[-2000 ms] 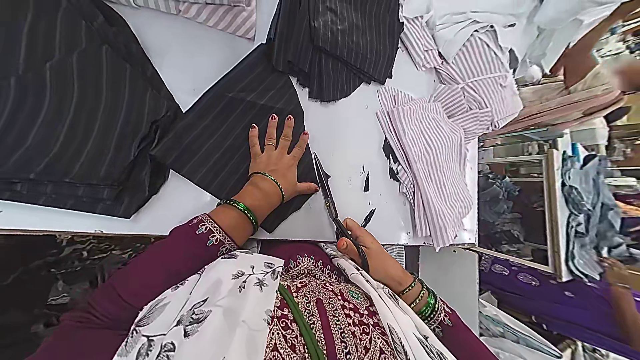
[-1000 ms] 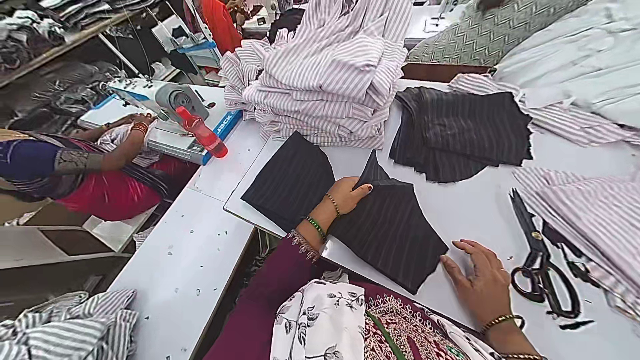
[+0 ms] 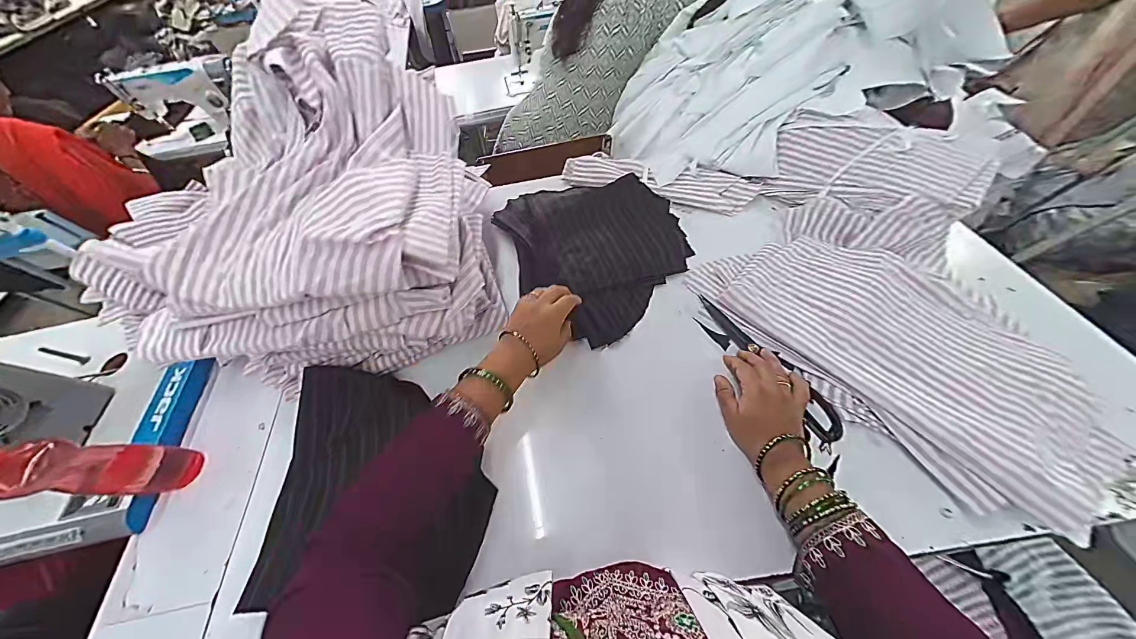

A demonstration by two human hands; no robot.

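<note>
My left hand [image 3: 543,327] rests on the near left edge of a small stack of dark striped fabric pieces [image 3: 599,244]; whether its fingers pinch a piece cannot be made out. My right hand [image 3: 765,399] lies over the middle of black-handled fabric scissors [image 3: 825,424], whose blades point away and stand slightly apart; its grip on them is unclear. Under my left forearm, a larger dark striped fabric piece [image 3: 355,426] lies at the table's left side. Pink-and-white striped fabric panels [image 3: 923,337] spread just right of the scissors.
A tall pile of pink-and-white striped fabric [image 3: 328,231] stands at the left. White cloth pieces [image 3: 745,89] are heaped at the back. A sewing machine [image 3: 169,89] and a person in red [image 3: 62,169] are far left. A red bottle [image 3: 98,468] lies near the left edge.
My left hand has moved from the dark fabric piece near me to the small dark stack farther back. My right hand has come onto the scissors, which lay beside it a second ago. The view has swung.
</note>
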